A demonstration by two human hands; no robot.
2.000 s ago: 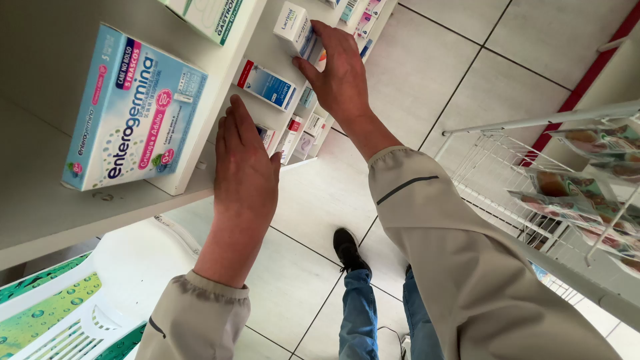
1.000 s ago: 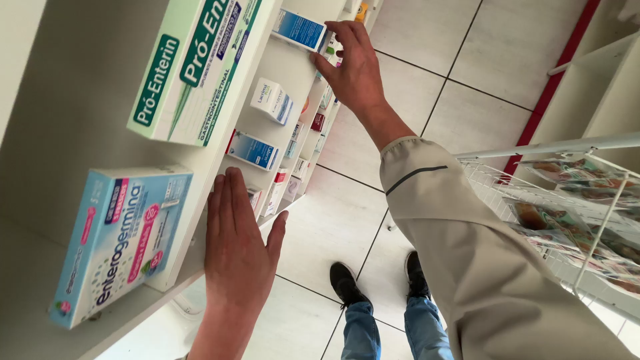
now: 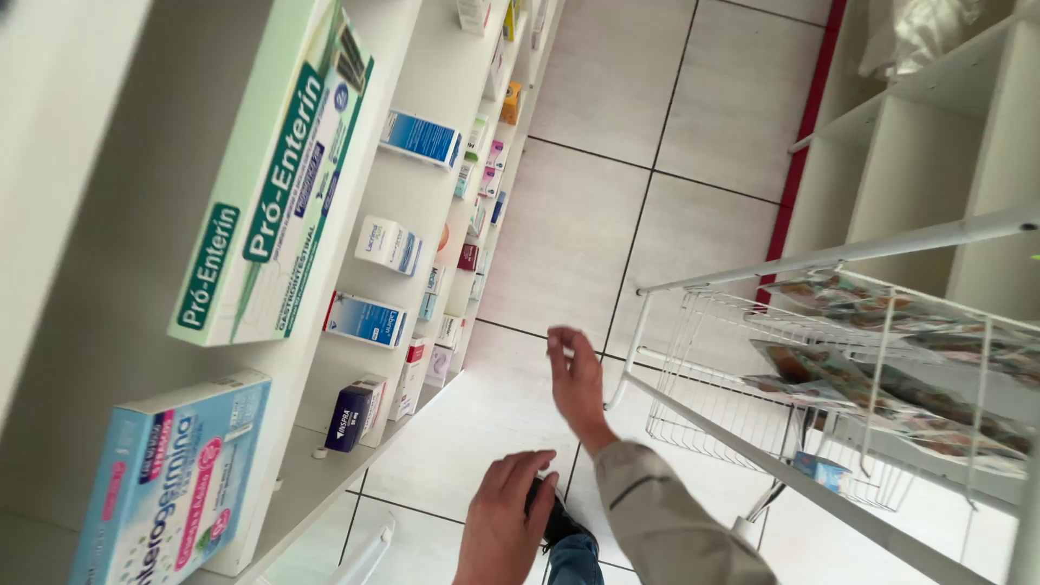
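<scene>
My left hand (image 3: 508,516) hangs over the floor at the bottom centre, to the right of the shelf unit, holding nothing. Above and right of it, my right hand (image 3: 578,388) is in the air with fingers loosely curled and nothing visible in them. On the shelves at left are an Enterogermina box (image 3: 183,487) and a Pró-Enterin box (image 3: 276,187). One tier lower stand a dark Inspra box (image 3: 351,416), a blue and white Labirin box (image 3: 366,319), a white Lacrima Plus box (image 3: 390,245) and another blue and white box (image 3: 421,138).
The white shelf edge (image 3: 301,504) runs down the left side. A white wire rack (image 3: 715,390) holding plastic packets (image 3: 877,390) stands at right, before white cubby shelves (image 3: 910,187). A shoe (image 3: 561,516) shows on the tiled floor (image 3: 593,219) below my hands.
Both hands have come away from the shelves, where my right hand was at a blue and white box and my left hand lay at the shelf edge. The view has shifted.
</scene>
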